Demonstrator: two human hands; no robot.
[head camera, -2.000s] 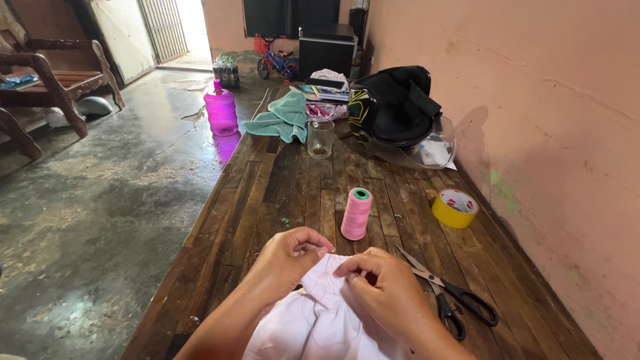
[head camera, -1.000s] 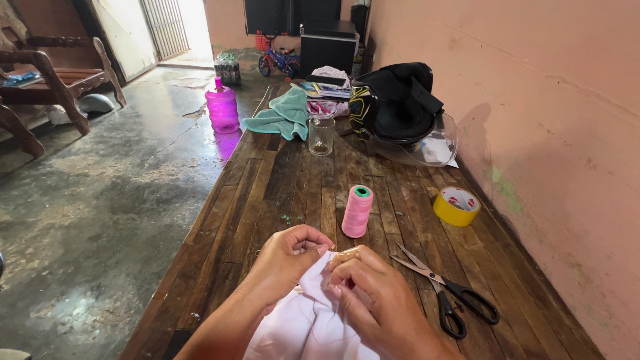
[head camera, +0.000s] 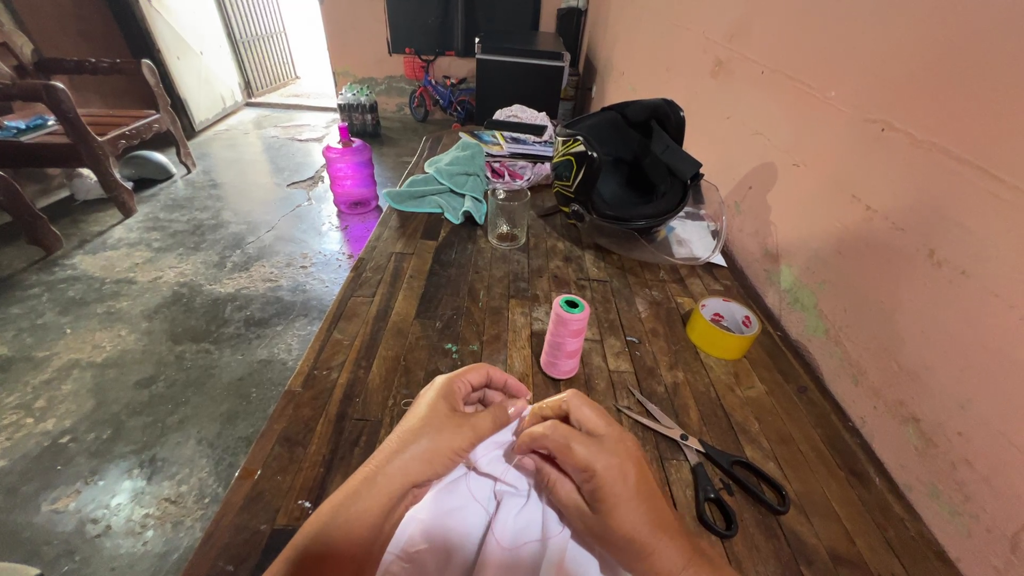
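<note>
A white cloth hangs toward me from both hands, with a loose pink thread lying across it. My left hand pinches its top edge between thumb and fingers. Close beside it, my right hand has curled fingers on the same cloth; whether a needle is between them cannot be told. Just beyond the hands a cone of pink thread stands upright on the wooden table. Black-handled scissors lie partly spread to the right of my right hand.
A roll of yellow tape lies near the right wall. Farther back are a glass jar, a teal towel, magazines and a black helmet with a clear visor. A purple water jug stands on the floor at left.
My right hand's fingers have shifted on the cloth and are now bent close to my left fingertips. The left hand keeps its pinch throughout.
</note>
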